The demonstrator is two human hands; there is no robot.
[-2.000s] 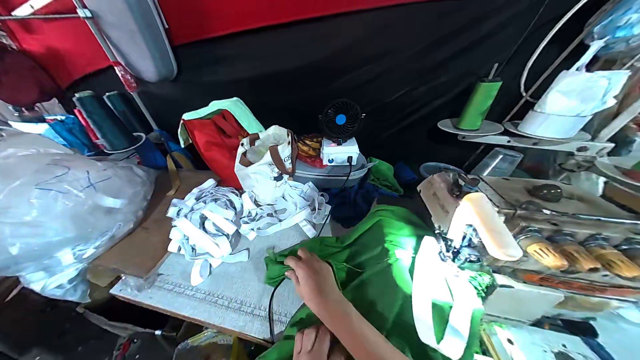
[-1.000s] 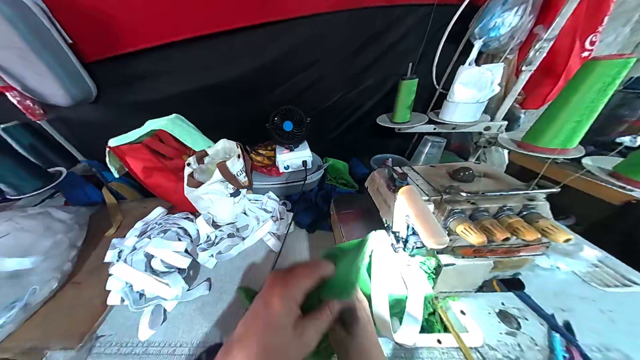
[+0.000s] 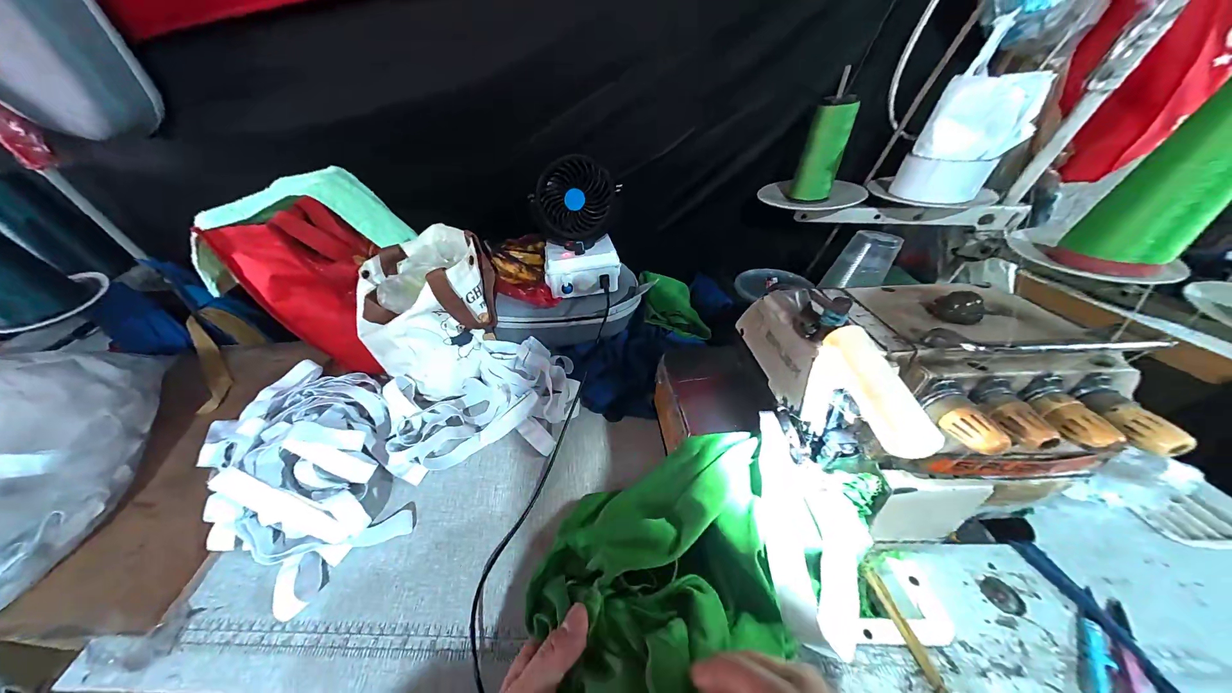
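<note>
Green fabric lies bunched at the bottom centre, running up to the needle area of an overlock sewing machine. My left hand is at its lower left edge, thumb against the cloth; the fingers are partly cut off by the frame. My right hand touches the cloth's lower right part, blurred and mostly out of frame, so its grip cannot be made out. A white elastic band hangs in a loop by the machine's presser area, brightly lit, beside the green fabric.
Piles of white elastic strips lie on the left of the table. Behind them stand a cloth bag and a small black fan. A black cable crosses the tabletop. Thread cones stand at upper right; a plastic sack is far left.
My hands have moved down from in front of the machine to the frame's lower edge. The green cloth, partly hidden by them one second ago, now lies bunched in plain view.
</note>
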